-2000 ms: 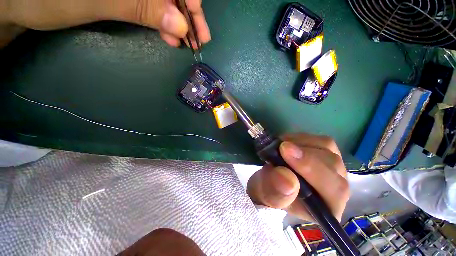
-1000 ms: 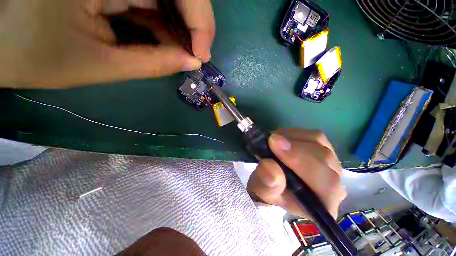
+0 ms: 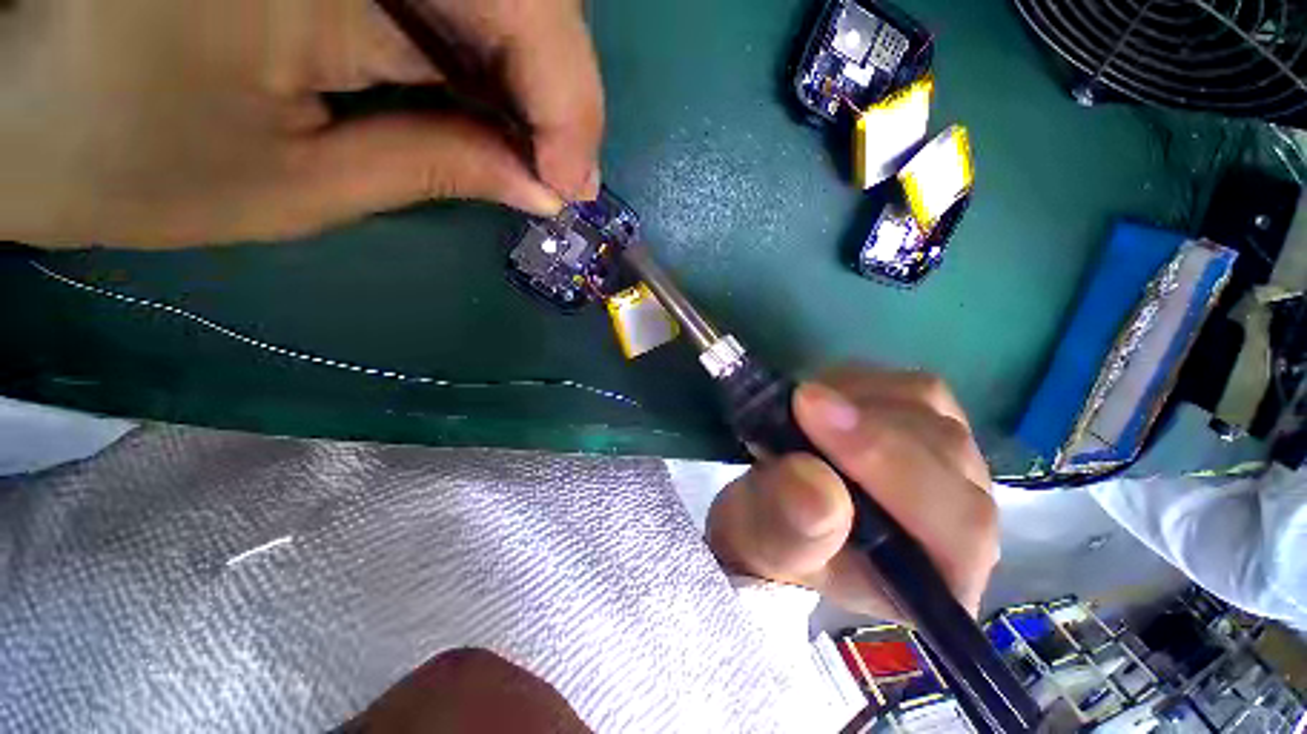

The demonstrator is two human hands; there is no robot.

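A black square device housing with its circuit board (image 3: 552, 255) lies open side up on the green mat. Its white battery with yellow tape (image 3: 641, 321) lies beside its lower right edge. My left hand (image 3: 416, 129) holds dark tweezers (image 3: 466, 65) over the housing's top edge; the fingers hide the tweezer tips. My right hand (image 3: 874, 495) holds the black soldering iron (image 3: 774, 416) like a pen. The iron's tip is at the right part of the board; contact is too small to tell. A thin solder wire (image 3: 344, 369) lies loose on the mat at the left.
Two more open housings (image 3: 857, 60) with batteries (image 3: 939, 175) lie at the upper right. A fan grille (image 3: 1183, 50) is at the top right corner. A blue box with pale filling (image 3: 1104, 344) and black equipment stand at the right. A white sleeve (image 3: 1218, 538) shows at the right edge.
Since the first frame my left hand has moved down and right, nearer the board, with the tweezers. The iron's tip shifted left onto the board, then slightly back to the right.
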